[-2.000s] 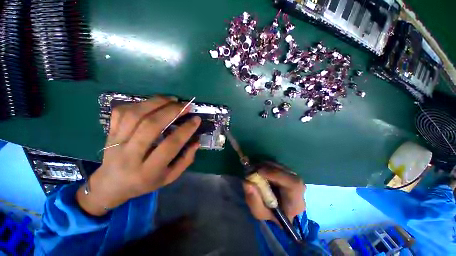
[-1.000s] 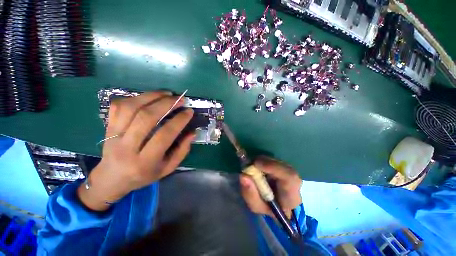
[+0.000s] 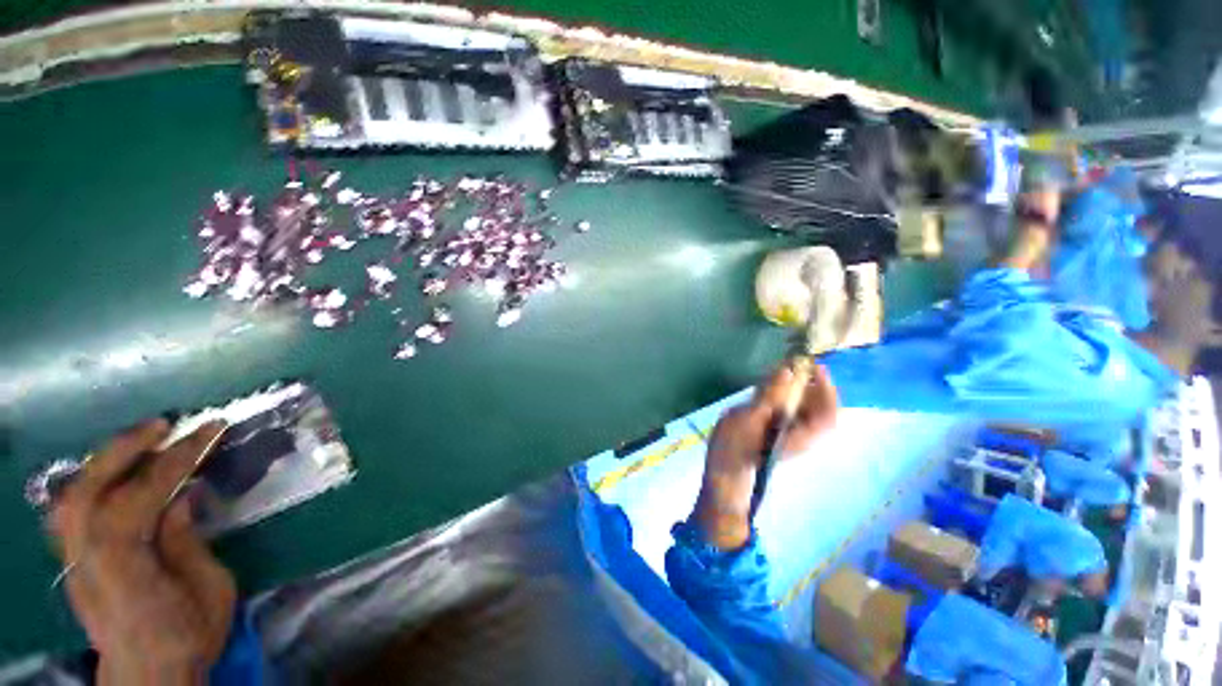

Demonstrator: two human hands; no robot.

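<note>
My left hand [image 3: 141, 563] lies over the left part of a phone board [image 3: 282, 469] on the green bench, with a thin pale solder wire [image 3: 190, 472] between its fingers. My right hand [image 3: 771, 429] holds the soldering iron [image 3: 788, 402] upright at the bench's front edge. The iron's front end is at the cream round cup [image 3: 799, 288]; the tip is blurred and I cannot tell if it touches. A heap of small pinkish-purple and silver components [image 3: 389, 248] lies behind the board.
Stacked board assemblies [image 3: 449, 101] stand along the back ledge, with a second stack [image 3: 650, 123] beside them. A black fan [image 3: 818, 174] is behind the cup. A tan block [image 3: 864, 306] adjoins the cup. People in blue smocks [image 3: 1059, 335] are at the right. Brown boxes [image 3: 858, 623] are below.
The view has swung to the right. My right hand has moved the iron from the board to the cup. My left hand stays on the board with the wire.
</note>
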